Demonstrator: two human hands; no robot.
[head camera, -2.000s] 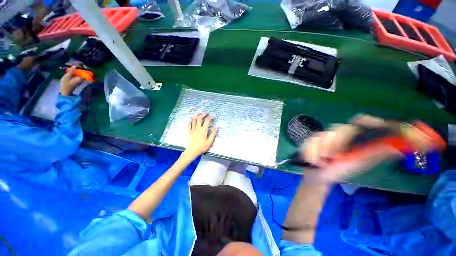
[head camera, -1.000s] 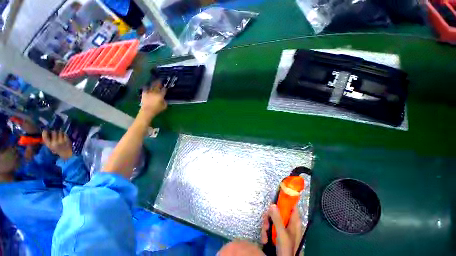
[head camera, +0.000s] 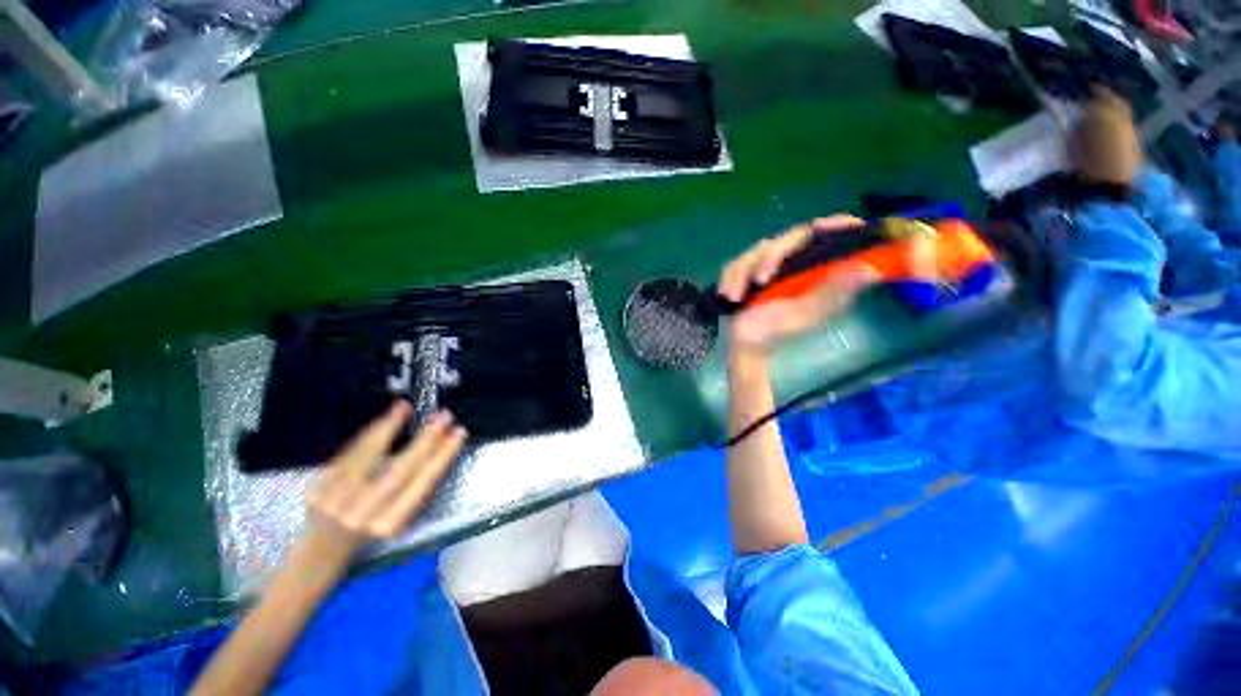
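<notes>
A flat black housing (head camera: 510, 360) with a white H-shaped patch at its middle lies on the silvery bubble-wrap mat (head camera: 544, 469) in front of me. My left hand (head camera: 374, 487) rests its fingertips on the housing's near edge by the patch, fingers apart. My right hand (head camera: 789, 288) holds the orange and black electric screwdriver (head camera: 871, 263), blurred, to the right above the bench. The round dark mesh dish (head camera: 670, 324) lies between the mat and my right hand. The screwdriver's bit and any screw cannot be made out.
Another housing (head camera: 667, 112) lies on a mat farther back. An empty mat (head camera: 157, 197) is at the back left. A blue bin (head camera: 969, 286) is partly behind the screwdriver. A pale bracket (head camera: 48, 392) and plastic bag (head camera: 55, 537) are at left. Another worker's sleeve (head camera: 1136, 326) is at right.
My left hand has come from the far housing to the near mat, where a housing now lies. My right hand has moved the screwdriver off the mat to the right. The view has swung right.
</notes>
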